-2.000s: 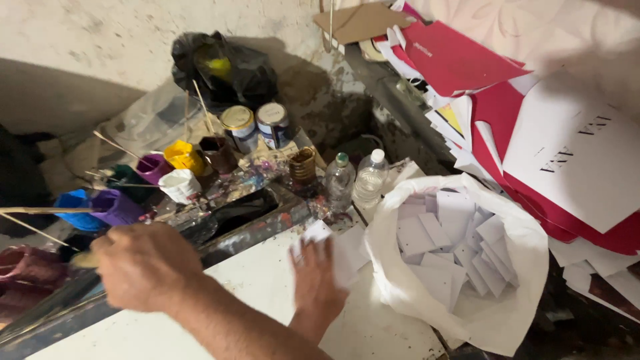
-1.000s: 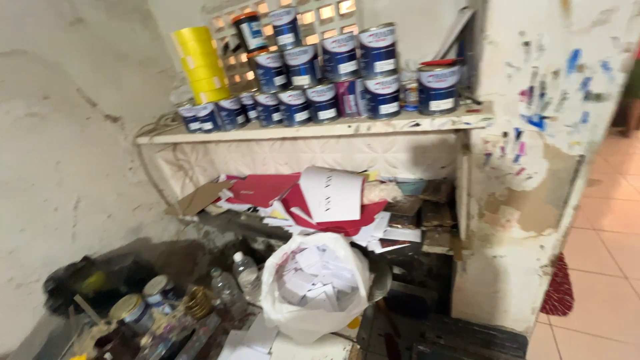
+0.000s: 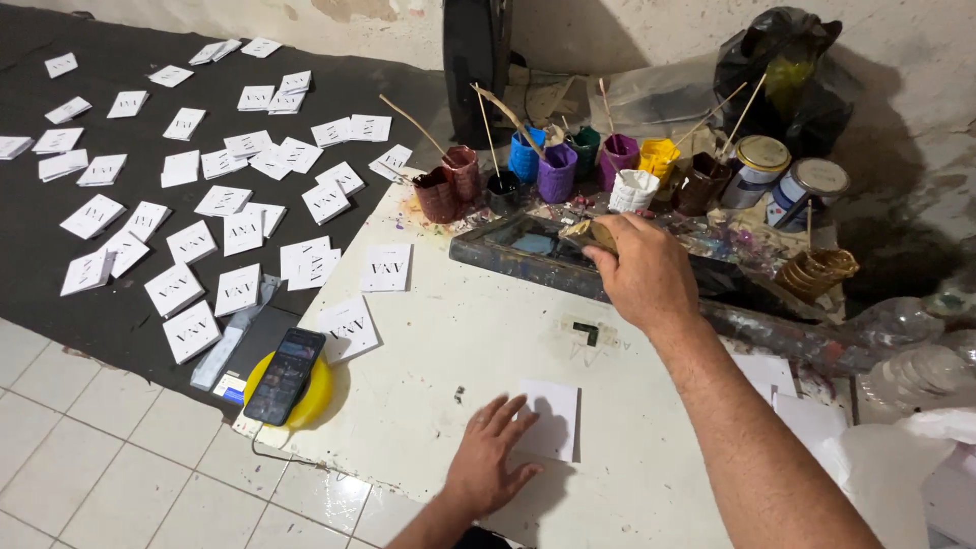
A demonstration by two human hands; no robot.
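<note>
My right hand point(image 3: 648, 267) grips a squeegee point(image 3: 591, 235) by its edge, over the near side of a dark, ink-stained screen printing frame point(image 3: 526, 242). Fingers spread, my left hand point(image 3: 492, 457) rests at the left edge of a blank white card point(image 3: 553, 419) on the white tabletop point(image 3: 427, 366). Two printed cards lie farther left on the same top, one point(image 3: 386, 268) above the other point(image 3: 348, 329). A small dark L-shaped mark point(image 3: 586, 332) sits between the frame and the blank card.
Many printed cards point(image 3: 191, 242) cover a black cloth point(image 3: 145, 206) at left. A phone point(image 3: 285, 377) lies on a yellow roll point(image 3: 316, 393). Behind the frame stand ink cups point(image 3: 557, 173) with sticks and two paint cans point(image 3: 756, 169). Plastic bottles point(image 3: 896, 324) and a white bag point(image 3: 900, 465) are at right.
The view has swung from the shelf of cans and the bag of cards back to the tabletop and the cards on the black cloth. Both hands, out of sight one second ago, are in view.
</note>
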